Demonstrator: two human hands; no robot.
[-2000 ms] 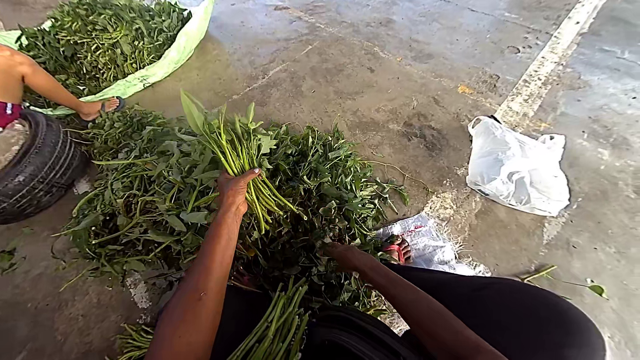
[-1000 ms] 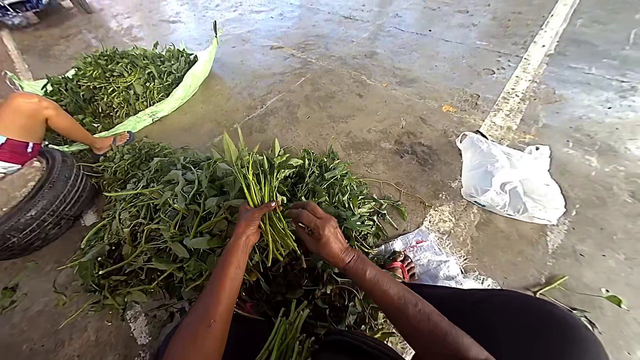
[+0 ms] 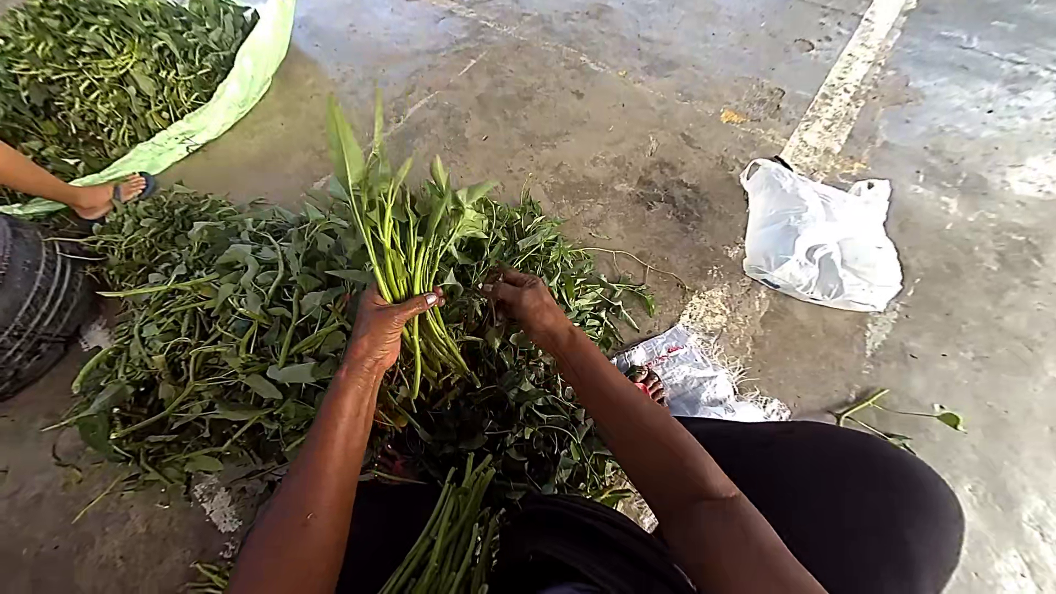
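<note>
My left hand (image 3: 389,323) is closed around a bunch of leafy green stems (image 3: 410,256), held upright with the leaves at the top. Just right of the bunch, my right hand (image 3: 524,304) is at the pile's leaves with its fingers bent; whether it pinches a stem cannot be made out. Beneath both hands spreads a large pile of leafy greens (image 3: 239,305) on the concrete floor. More cut stems (image 3: 450,528) lie at my lap, their upper ends pointing away from me.
A white plastic bag (image 3: 821,239) rests on the floor at right, and a woven white sack (image 3: 689,371) lies by my foot. Another heap of greens (image 3: 124,66) sits on a light green sheet (image 3: 239,91). A person's sandalled foot (image 3: 120,194) and a tire (image 3: 37,305) are at left.
My right hand has moved from the held bunch to the leaves on its right. Two seconds ago it was lower in the pile. My left hand has kept hold of the bunch.
</note>
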